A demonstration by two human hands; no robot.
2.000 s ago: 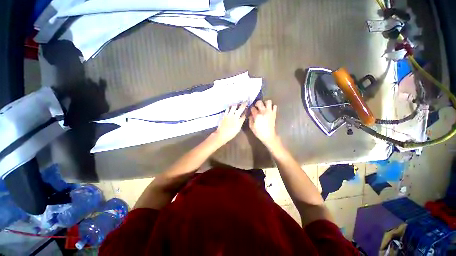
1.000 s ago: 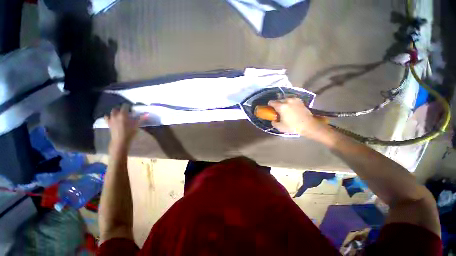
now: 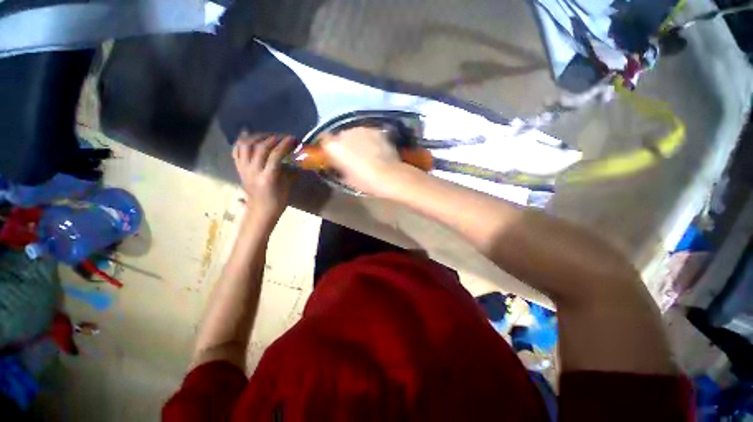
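A long white garment panel (image 3: 479, 128) with dark edges lies slantwise on the grey-brown ironing table (image 3: 487, 41). The steam iron (image 3: 404, 124) rests on the panel's left part, its tip pointing left. My right hand (image 3: 359, 157) is closed round its orange handle and hides part of the iron. My left hand (image 3: 266, 165) lies just left of the iron's tip, at the panel's left end, fingers slightly bent; whether it pinches cloth cannot be told. The panel's near edge is partly hidden by the iron and my right arm.
A yellow-green hose (image 3: 627, 161) and a blurred cable run from the iron to fittings at the upper right. White and dark pieces (image 3: 570, 37) lie at the top right. A white strip (image 3: 107, 25) lies at the upper left. Blue bottles (image 3: 82, 227) stand below left.
My right hand has taken hold of the iron since the oldest frame and moved it left along the panel. My left hand has moved to the panel's left end. The camera view has turned.
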